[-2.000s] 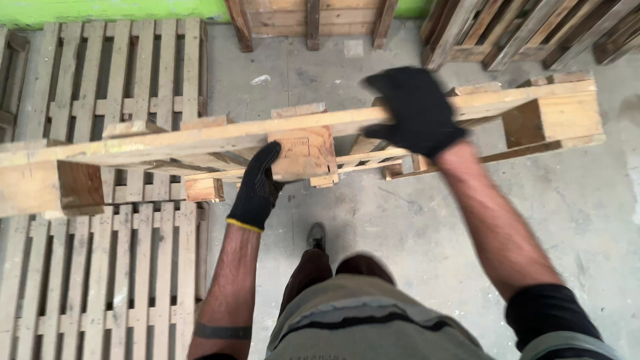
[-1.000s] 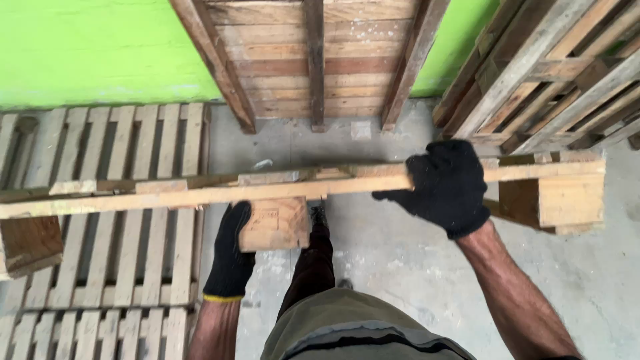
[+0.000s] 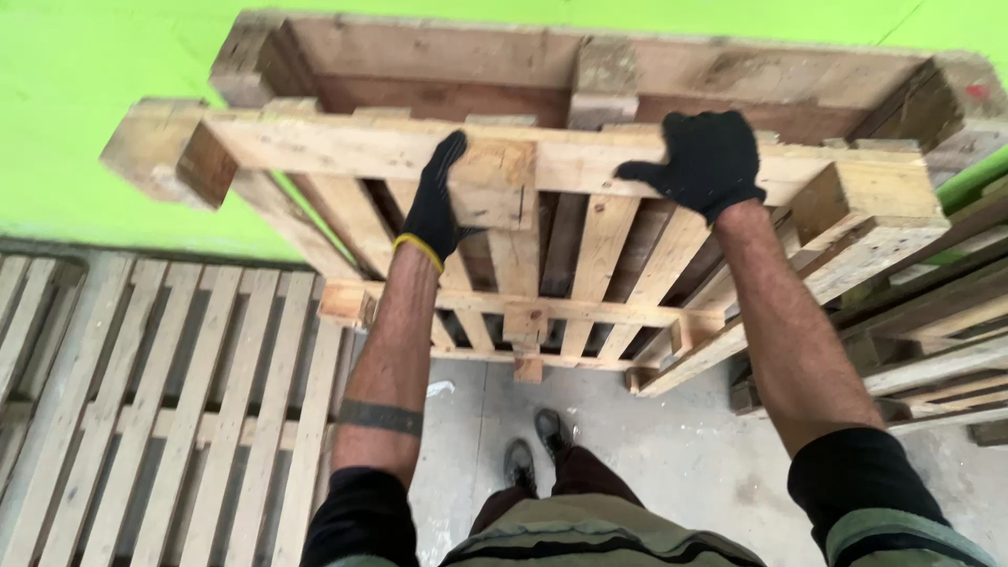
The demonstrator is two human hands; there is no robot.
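Note:
A light wooden pallet (image 3: 583,161) stands on edge in front of me, its slats running down toward the floor. My left hand (image 3: 437,197), in a black glove with a yellow cuff edge, grips the middle block at the pallet's upper side. Farther right, my right hand (image 3: 705,165), also black-gloved, is closed over the upper board, thumb on the near face. Behind it a darker, weathered wooden pallet (image 3: 472,51) stands upright near the green wall. The fingers on the far side of the board are hidden.
Slatted pallets (image 3: 157,394) lie on the floor at the left. More weathered pallets (image 3: 929,339) lean at the right. A bright green wall (image 3: 94,173) rises behind. My shoes (image 3: 531,453) stand on the concrete floor (image 3: 669,457) just below the held pallet.
The held pallet has moved forward to the upright darker pallet at the wall, and its slatted face now shows. Both hands remain on it; the right hand was lifted off or blurred two seconds ago.

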